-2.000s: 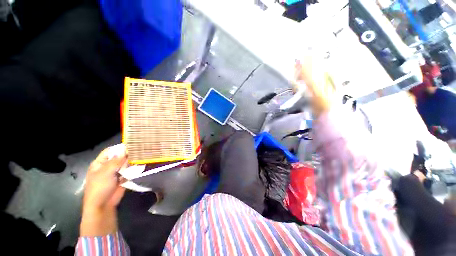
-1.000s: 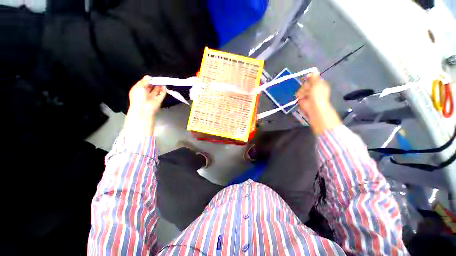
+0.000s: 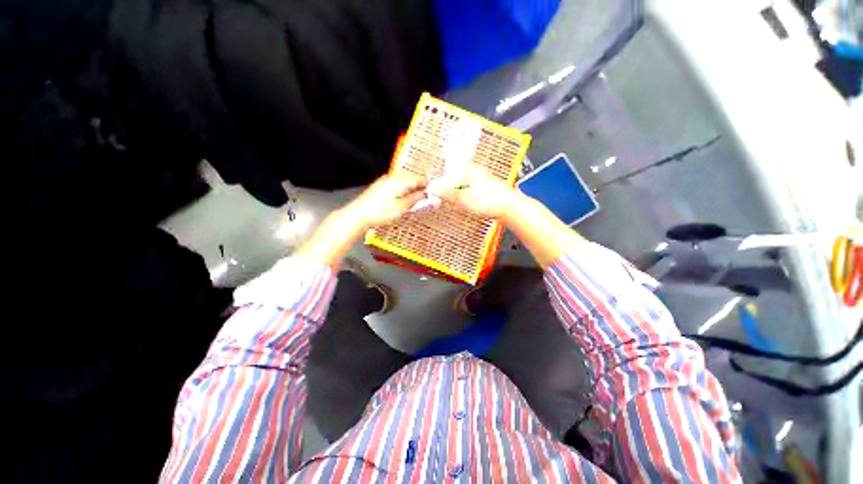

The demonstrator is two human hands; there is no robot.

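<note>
The slatted item [image 3: 445,241] has a yellow-edged rectangular top with pale slats and red below. It lies tilted in front of my knees. White tape [image 3: 461,142] lies on its upper part and runs to my fingers. My left hand [image 3: 397,192] and my right hand [image 3: 481,191] meet over the middle of the slats, with the fingertips closed on the tape. Glare hides the exact shape of the tape between my fingers.
Black cloth [image 3: 312,85] is heaped at the left and upper left. A blue crate [image 3: 492,38] is at the top. A blue plate [image 3: 558,190] is near the floor. The white table edge [image 3: 748,142] curves down the right, with scissors [image 3: 845,269] and black cords [image 3: 785,357].
My hands were apart at both sides, pulling the tape ends outward. They have come together over the middle of the slatted item. The item now appears slightly farther right and more tilted.
</note>
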